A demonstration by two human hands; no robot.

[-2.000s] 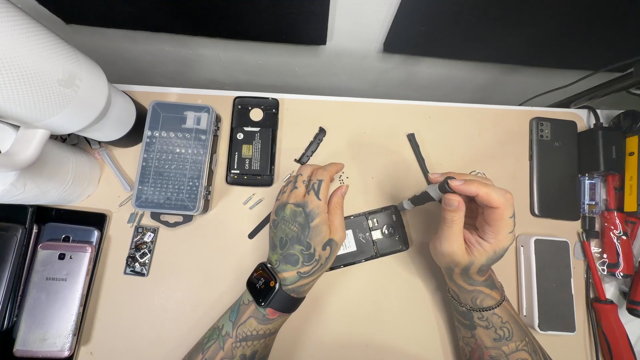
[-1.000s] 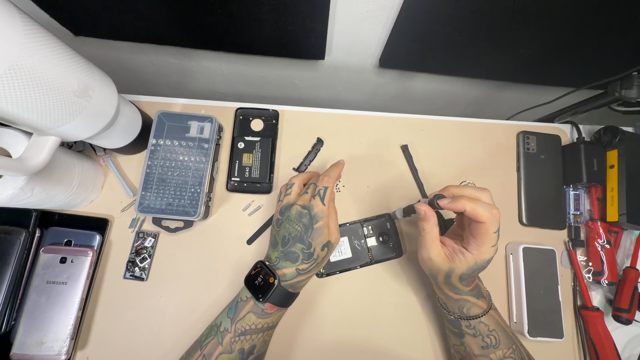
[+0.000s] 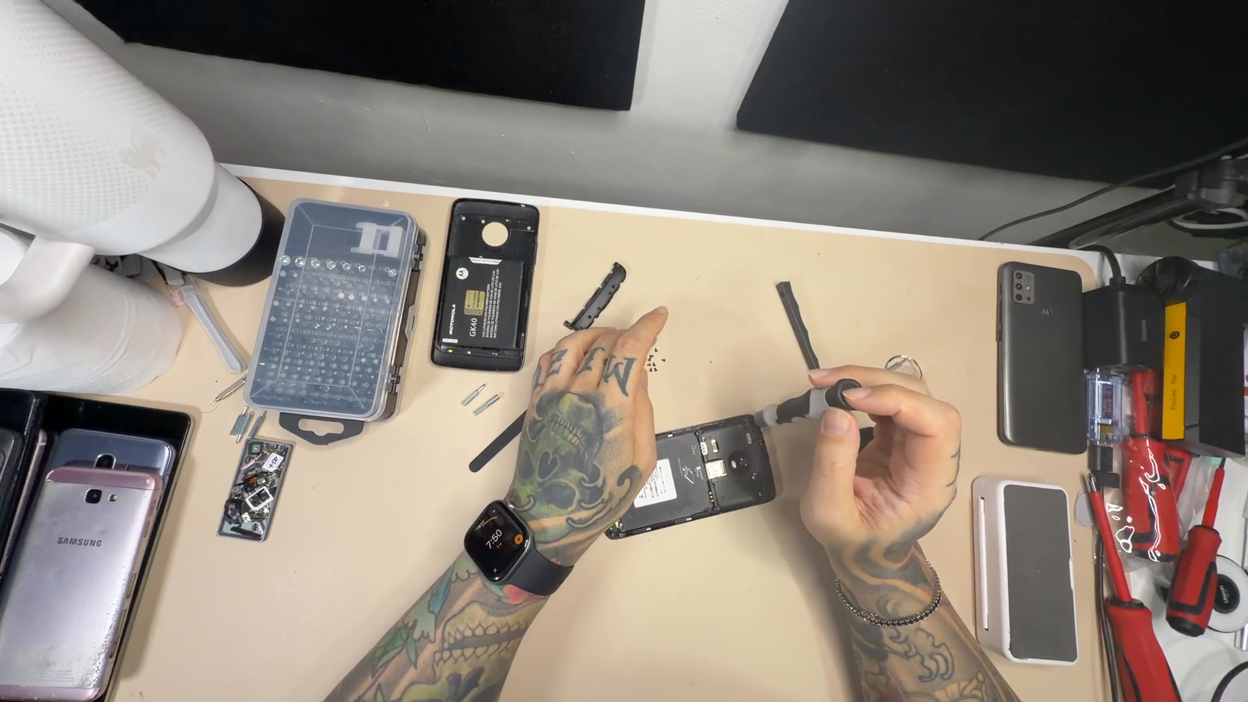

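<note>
An opened black smartphone (image 3: 694,476) lies flat on the beige table. My left hand (image 3: 585,429) rests palm down over its left end, hiding that part; whether the fingers grip it cannot be seen. Between the thumb and fingers of my right hand (image 3: 877,444) is a small grey and black precision screwdriver (image 3: 801,407), its end at the phone's upper right edge. Tiny screws (image 3: 655,362) lie just past my left fingers. A black plastic phone part (image 3: 597,295) lies above my left hand, and a thin black tool (image 3: 497,445) extends from beside it.
At the left are a clear-lidded bit case (image 3: 331,302), a black back cover with a battery (image 3: 485,285), a tray of phones (image 3: 156,429) and a small parts box (image 3: 255,489). A black strip (image 3: 798,324) lies above my right hand. Phones (image 3: 1039,356) and red-handled screwdrivers (image 3: 1136,643) lie right.
Against two seconds ago, the screwdriver in my right hand leans flatter. My left hand stays over the phone's left end.
</note>
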